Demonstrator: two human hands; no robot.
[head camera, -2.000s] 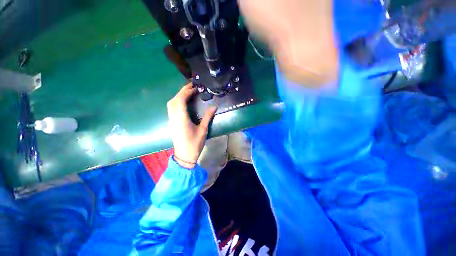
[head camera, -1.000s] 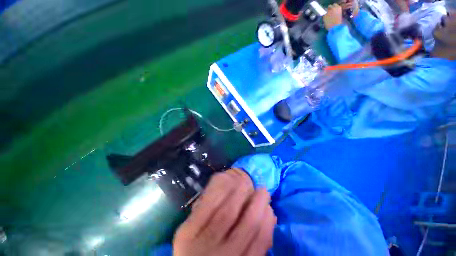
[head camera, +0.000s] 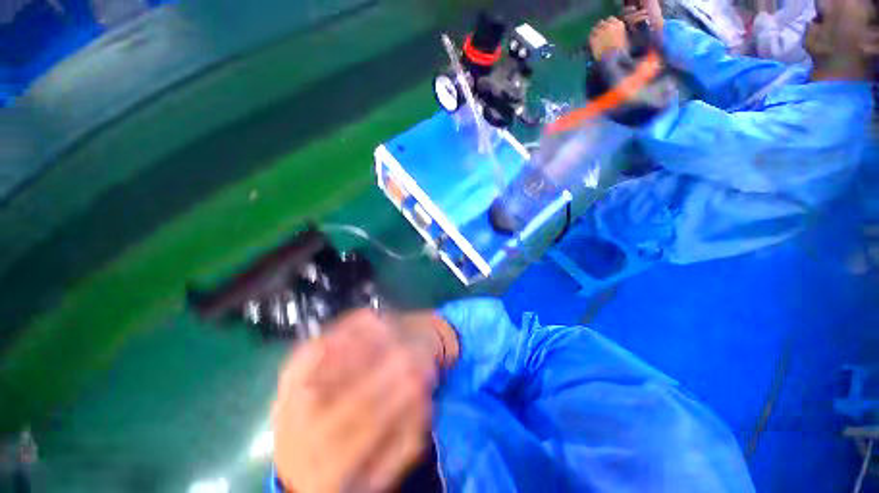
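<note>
My two hands are close together at the bottom centre, blurred and overlapping. My left hand is in front, with its fingers bent. My right hand is mostly hidden behind it; its wrist and blue sleeve show to the right. No held thing can be made out, and the fingertips cannot be told apart. The black hand press stands on the green bench just beyond my hands, blurred, its near part covered by them.
A blue control box with white edges stands beyond the press, joined by a thin tube. Behind it is a black air regulator with a red ring and a gauge. A clear cylinder with an orange hose lies over the box's right side. Another person's blue sleeves are at upper right.
The view has swung from the press toward the control box and the neighbouring person. My hands, apart at the press two seconds ago, are now together. The right hand has left the press top.
</note>
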